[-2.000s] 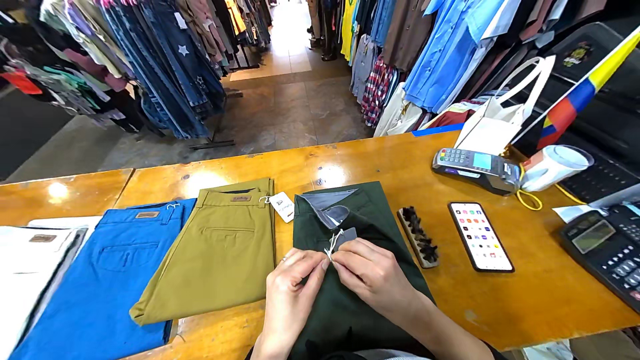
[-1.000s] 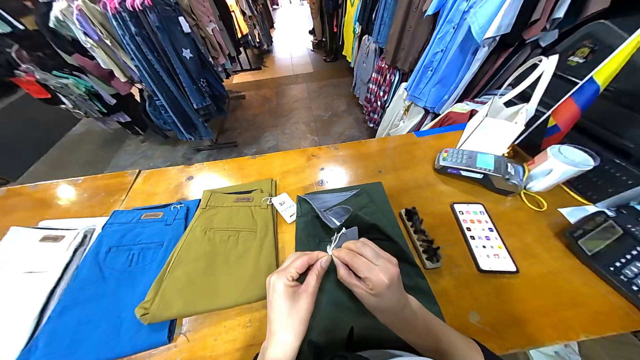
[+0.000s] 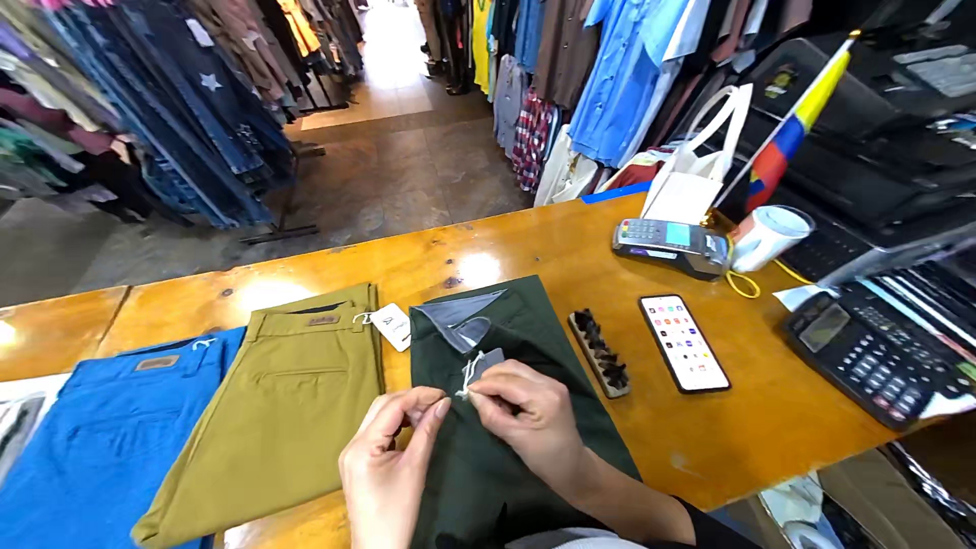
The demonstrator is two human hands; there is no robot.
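Dark green folded trousers [image 3: 534,328] lie on the wooden counter in front of me. A white tag string [image 3: 471,370] with a grey tag [image 3: 488,360] rests over them near the waistband. My right hand [image 3: 526,419] pinches the string's end between thumb and fingertips, beside the grey tag. Just left of it is my left hand [image 3: 396,450], thumb and forefinger pressed together; whether a thread end is between them is too small to tell. Olive folded trousers [image 3: 297,404] with a white tag [image 3: 392,326] lie left of the green ones, and blue folded trousers [image 3: 130,427] farther left.
On the right of the counter [image 3: 564,236] are a wooden strip holding dark clips [image 3: 598,352], a smartphone [image 3: 684,343], a card terminal [image 3: 671,245], a white mug [image 3: 770,235], a white bag [image 3: 686,183] and a desk calculator [image 3: 877,351]. Clothes racks stand beyond the counter.
My hands were together at the tag string; now the left hand has moved a little away to the left, and a small gap shows between them.
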